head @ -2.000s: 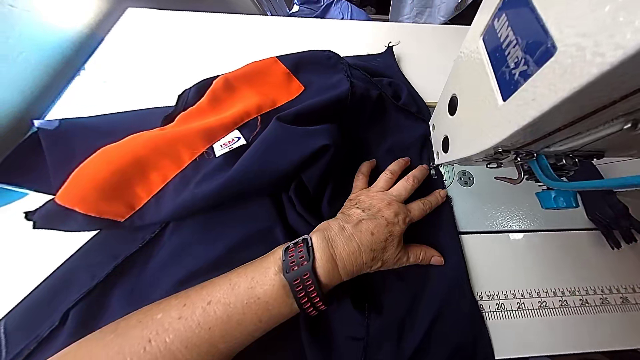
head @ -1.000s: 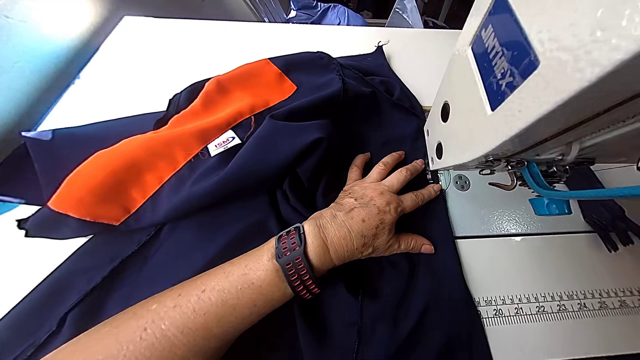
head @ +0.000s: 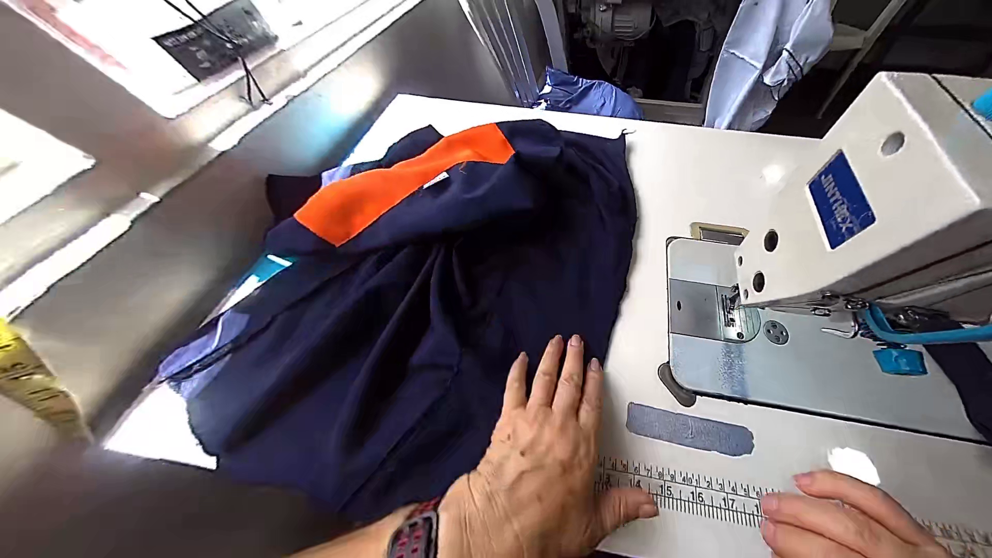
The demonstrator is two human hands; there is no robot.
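Observation:
My left hand [head: 546,449] lies flat, fingers apart, on the lower right edge of a navy fabric garment [head: 496,287], its thumb over the ruler tape [head: 690,496]. The garment bears an orange panel [head: 403,182] and a small white label [head: 435,180], and lies left of the sewing machine [head: 876,194]. At the lower right, my right hand [head: 852,515] is partly in view over the ruler tape, fingers loosely bent; whether it holds anything cannot be told. The machine's presser foot [head: 731,310] stands over its bare needle plate [head: 709,310].
A grey-blue strip [head: 690,428] lies on the white table [head: 659,170] between plate and ruler. A blue part [head: 899,361] hangs by the machine head, with dark cloth [head: 961,372] at right. A yellow measuring tape [head: 39,380] is at far left; blue fabric [head: 589,97] lies beyond the table.
The garment has moved left, off the machine's plate, with my left hand on it. My right hand has come into view. The view has shifted widely.

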